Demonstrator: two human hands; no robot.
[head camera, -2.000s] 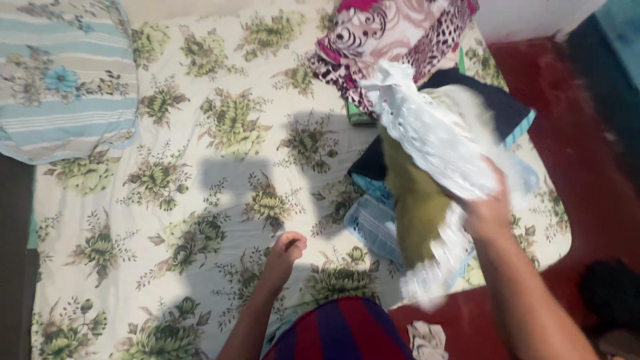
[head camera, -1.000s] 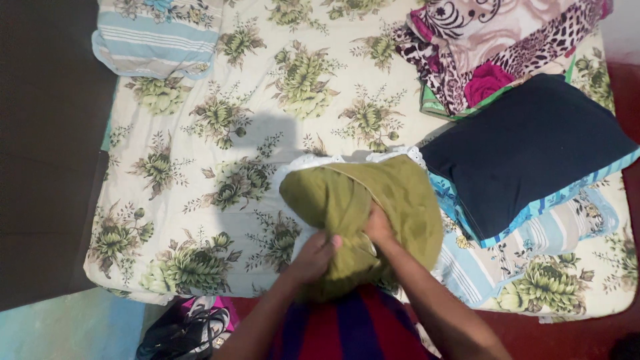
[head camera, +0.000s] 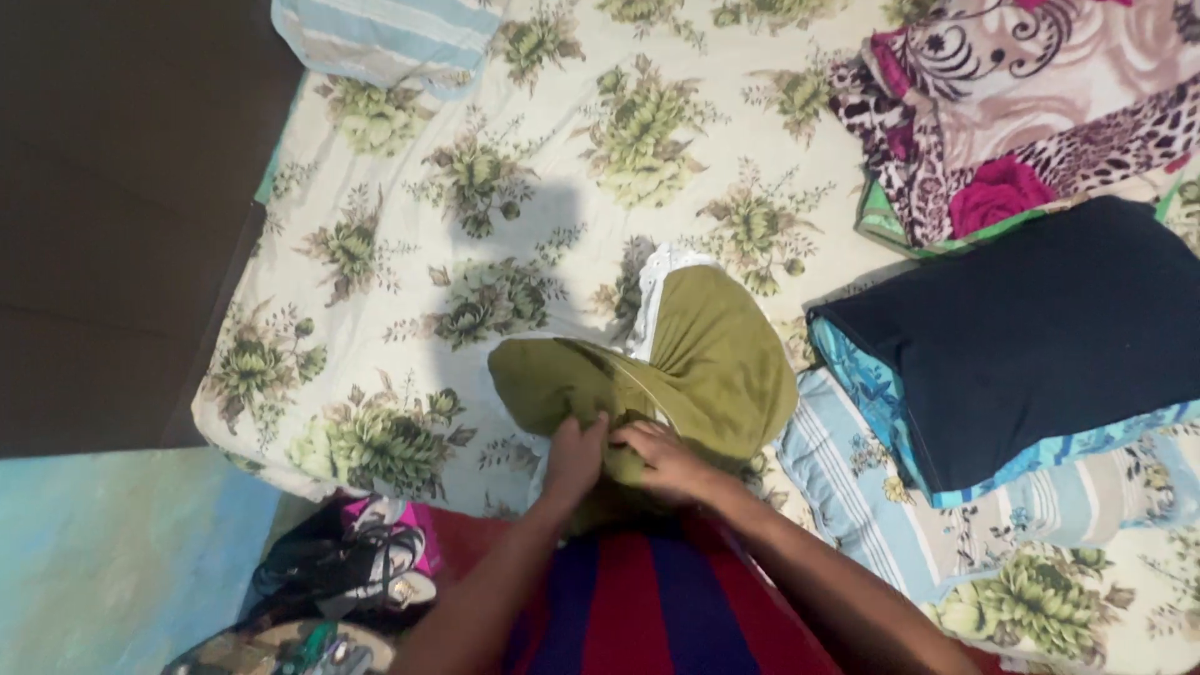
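Observation:
An olive-green cloth piece with white eyelet trim (head camera: 722, 347) is bunched up close to my body, over the near edge of the bed. My left hand (head camera: 577, 459) grips its near left part. Fingers of my right hand (head camera: 656, 455) are curled into the fabric just beside it. The fingertips of both hands are partly hidden in the folds. Under the cloth lies a floral bedsheet (head camera: 375, 281). To the right of my hands rests a folded dark navy cloth with a blue patterned layer (head camera: 1041, 328), on top of a blue and grey striped floral cloth (head camera: 872, 469).
A folded leopard and rose print blanket (head camera: 1059, 122) lies at the upper right. Another striped cloth (head camera: 394, 37) is at the upper left. A dark brown panel (head camera: 112, 225) borders the bed's left side. Shoes and bags (head camera: 366, 562) sit on the floor at lower left.
The olive and white cloth was at the right, held up by my right hand; it is now in front of my body with both hands on it. The dark folded cloth has come into full view.

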